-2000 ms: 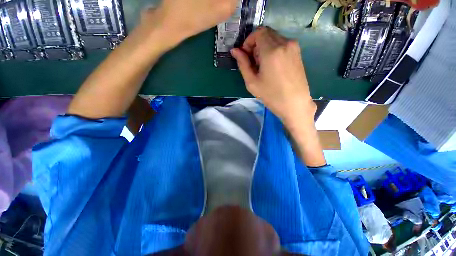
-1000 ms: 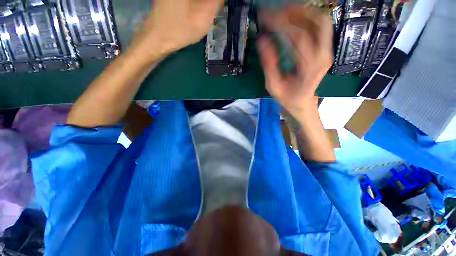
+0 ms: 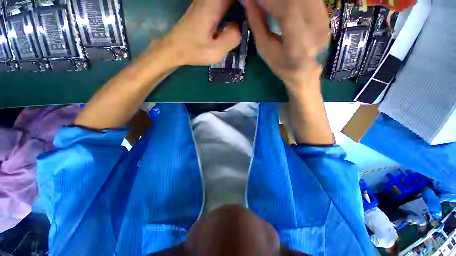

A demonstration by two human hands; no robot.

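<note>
A phone chassis (image 3: 228, 74) lies on the dark green bench top in front of me, its lower end showing below my hands. My left hand (image 3: 210, 37) is over its left side with the fingers bent, and a dark thing shows between its thumb and fingers. My right hand (image 3: 290, 35) is just right of the chassis, fingers pointing to the top edge of the picture. The fingertips of both hands are hidden or cut off there, so I cannot tell what the right one holds.
Phone units with black batteries (image 3: 52, 35) stand in a row at the left. More units (image 3: 350, 52) lie at the right, beside a white strip with black rectangles (image 3: 382, 68) and a pale ribbed block (image 3: 425, 85). A red-orange box (image 3: 395, 4) is at the top right. Brown cardboard (image 3: 361, 123) is below the bench edge.
My left hand has come down and right, over the chassis. My right hand first moved right off the chassis, then came back up and closer to the left hand.
</note>
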